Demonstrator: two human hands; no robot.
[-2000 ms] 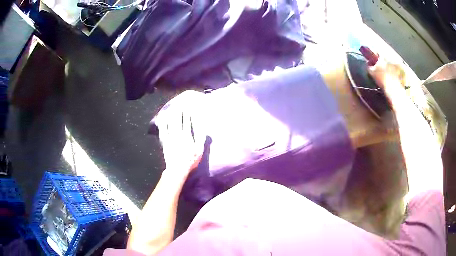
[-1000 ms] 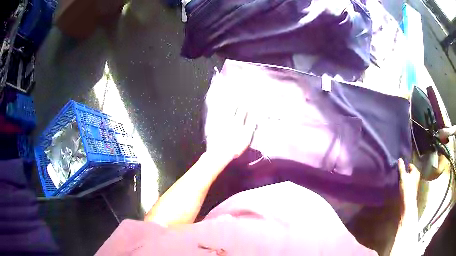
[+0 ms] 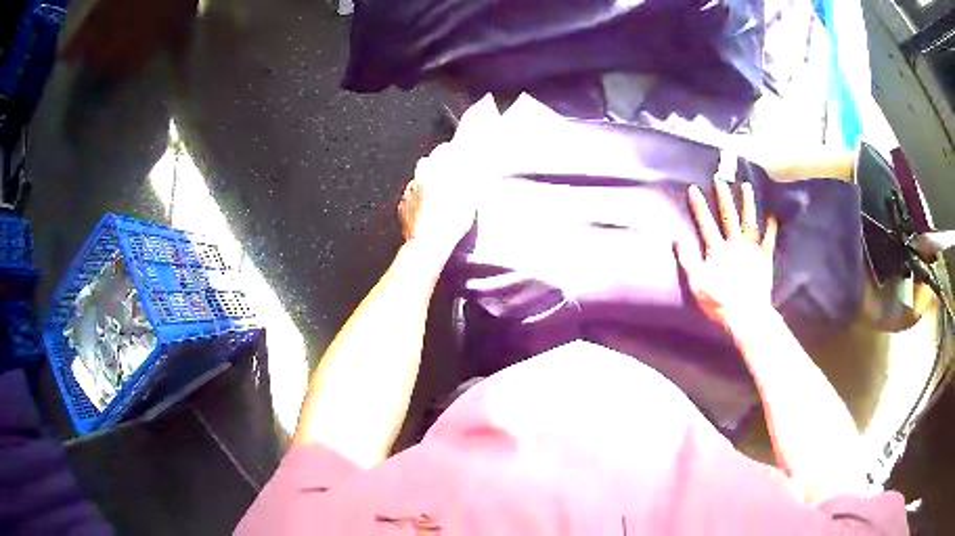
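Note:
A purple jacket (image 3: 618, 246) lies spread over the narrow board in front of me, its left part bleached by sun. My left hand (image 3: 440, 209) is at the jacket's left end, near pale pointed flaps; glare hides whether its fingers grip the cloth. My right hand (image 3: 733, 257) lies flat on the right part of the jacket, fingers spread, holding nothing. The dark steam iron (image 3: 885, 215) with a maroon handle is parked at the right end of the board, touched by neither hand.
A crumpled purple heap of jackets (image 3: 555, 47) lies beyond the board. A blue plastic crate (image 3: 183, 283) with pale contents stands at the left. A dark cord and a pale hose (image 3: 901, 434) run down at the right. A strip of tan padding (image 3: 806, 165) shows near the iron.
The iron, held in my right hand two seconds ago, is now released at the right. My right hand has moved left onto the jacket. The cloth is rearranged, with pointed flaps at its left end.

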